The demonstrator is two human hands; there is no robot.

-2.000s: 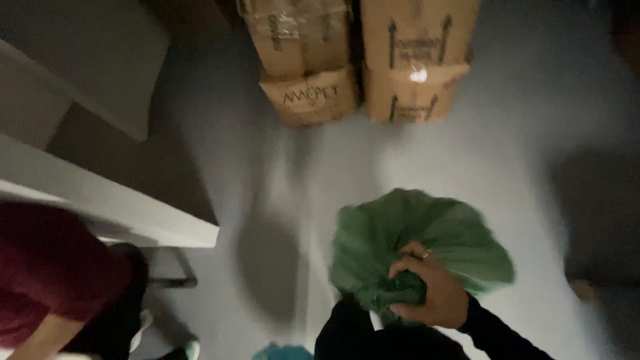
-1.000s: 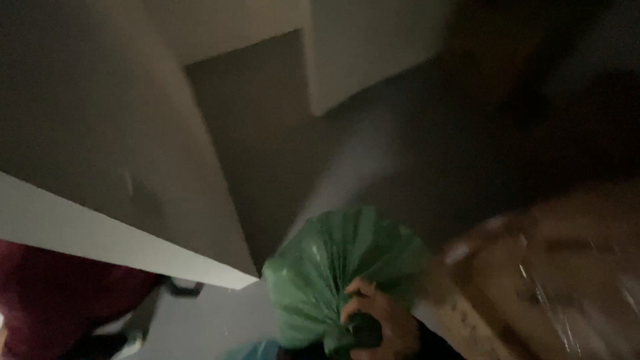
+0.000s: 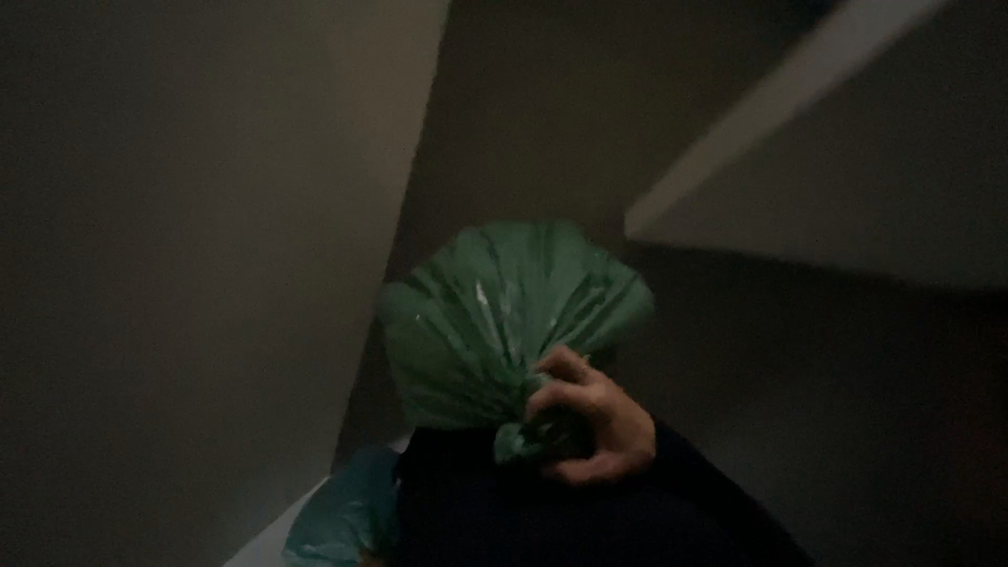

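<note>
My right hand is closed around the gathered neck of a green plastic bag, which bulges out ahead of my body at the middle of the view. The bag's twisted end sticks out below my fingers. A second, blue-green plastic bag hangs at the lower left, beside my dark clothing. Only a small skin-coloured patch shows at the bottom edge by that bag, so my left hand is mostly hidden and its grip cannot be made out.
A tall pale wall or panel fills the left side. Another wall with a lighter edge comes in from the upper right, its corner near the middle. Dark floor runs between them. The scene is dim and blurred.
The view has swung and moved on from the cardboard boxes, which are out of sight, as is the person in the dark red top. The green bag stays in my right hand throughout.
</note>
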